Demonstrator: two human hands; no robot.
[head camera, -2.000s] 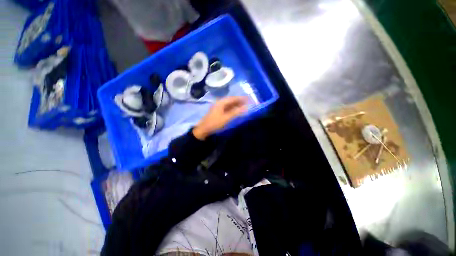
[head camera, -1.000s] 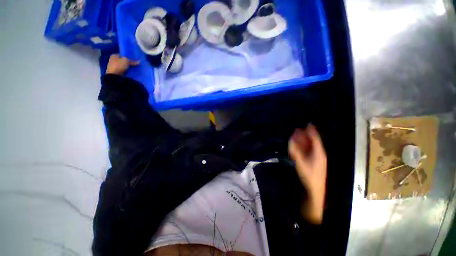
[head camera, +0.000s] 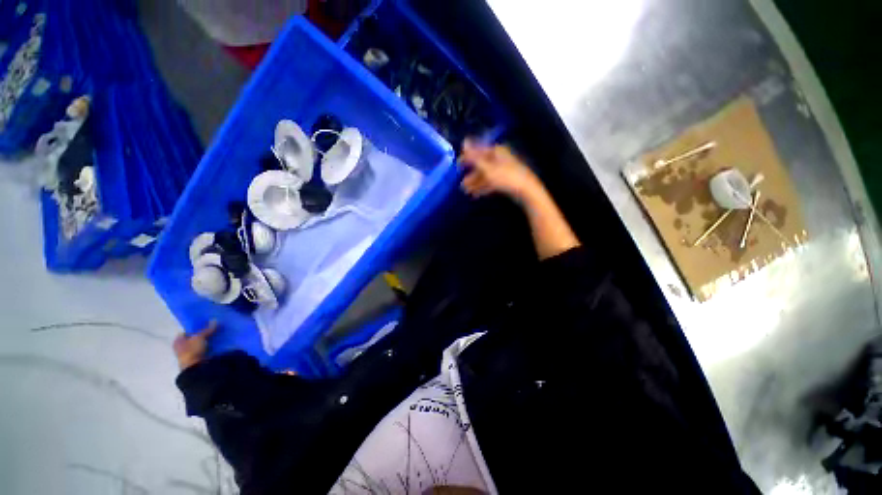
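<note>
The large blue bin (head camera: 208, 208) is tilted in front of my lap. White hats with black hair lumps (head camera: 280, 198) lie in it on a pale liner sheet (head camera: 324, 251). My left hand (head camera: 196, 345) is at the bin's lower left corner, its fingers on the rim; the hand is small and partly hidden. My right hand (head camera: 495, 172) is at the bin's right corner, fingers apart and slightly blurred, with nothing seen in it. Whether it touches the rim is unclear.
A second blue bin with dark parts (head camera: 426, 87) shows behind the large one. Stacked blue bins (head camera: 126, 155) stand at left. On the metal bench (head camera: 638, 106) lies stained cardboard (head camera: 774, 164) with a white cup (head camera: 730, 189) and swabs (head camera: 682, 155). Dark parts (head camera: 856, 435) are at lower right.
The bin has turned, its right side swinging upward in view, uncovering the second bin behind. My right hand has moved from over my lap to the bin's right corner. My left hand stays at the bin.
</note>
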